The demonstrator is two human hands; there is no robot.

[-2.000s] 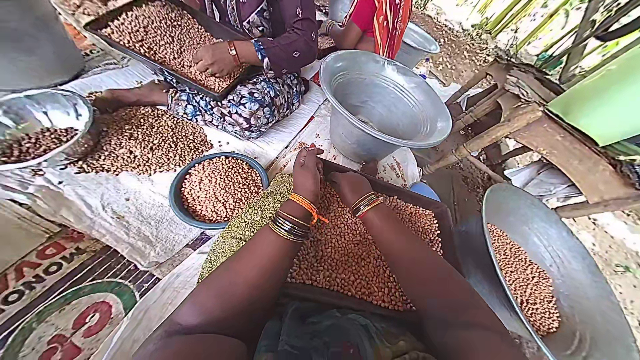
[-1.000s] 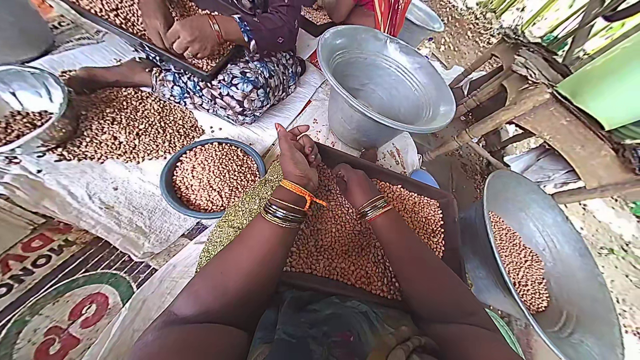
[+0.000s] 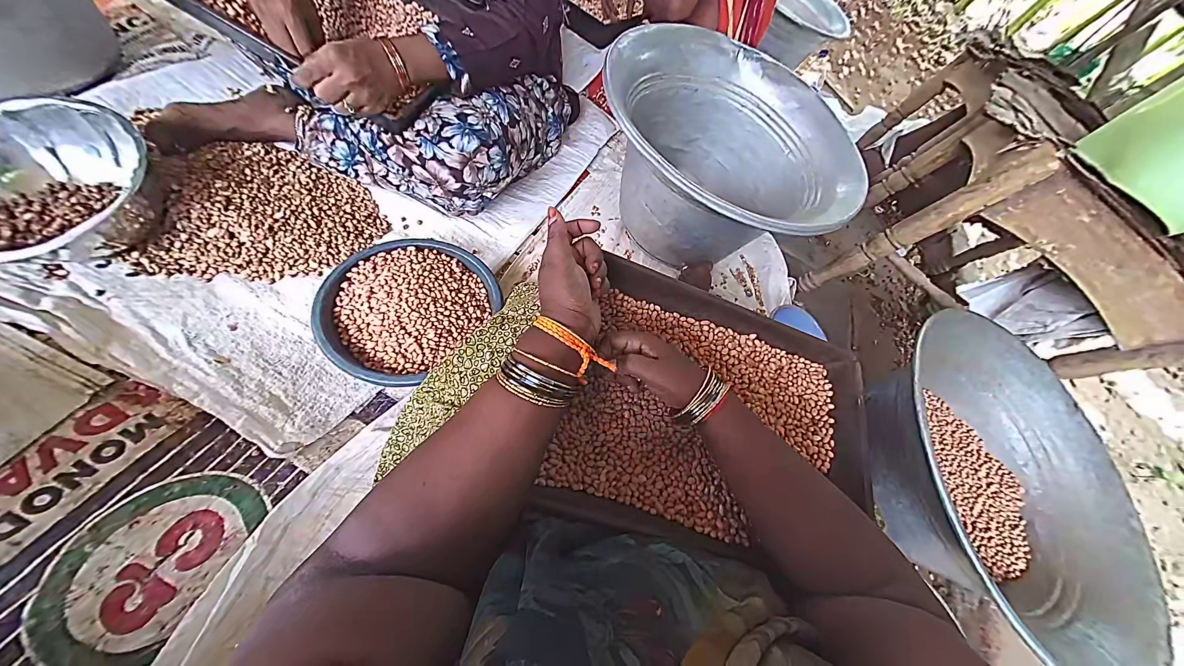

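Note:
A dark rectangular tray (image 3: 846, 398) full of reddish-brown nuts or seeds (image 3: 647, 453) rests at my lap. My left hand (image 3: 571, 273) is raised over its upper left edge, palm turned inward and fingers partly curled; whether anything lies in the palm cannot be told. Just below and to the right, my right hand (image 3: 652, 365) is low over the nuts, its fingertips curled near my left wrist and partly hidden. Bangles circle both wrists, and an orange thread is tied on the left. Yellow-green patterned cloth (image 3: 453, 379) lies beside the tray.
A blue-rimmed bowl (image 3: 324, 347) of nuts stands left of the tray. Beyond it are a nut pile (image 3: 268, 217) and a steel bowl (image 3: 139, 185). A large metal basin (image 3: 740, 139) stands ahead, another (image 3: 1064, 462) at right near a wooden chair (image 3: 1064, 250). A seated person's hands (image 3: 347, 74) work across.
My left hand has risen from beside the right one, its fingers loosened and pointing up. My right hand has moved toward my left wrist. The view has shifted slightly.

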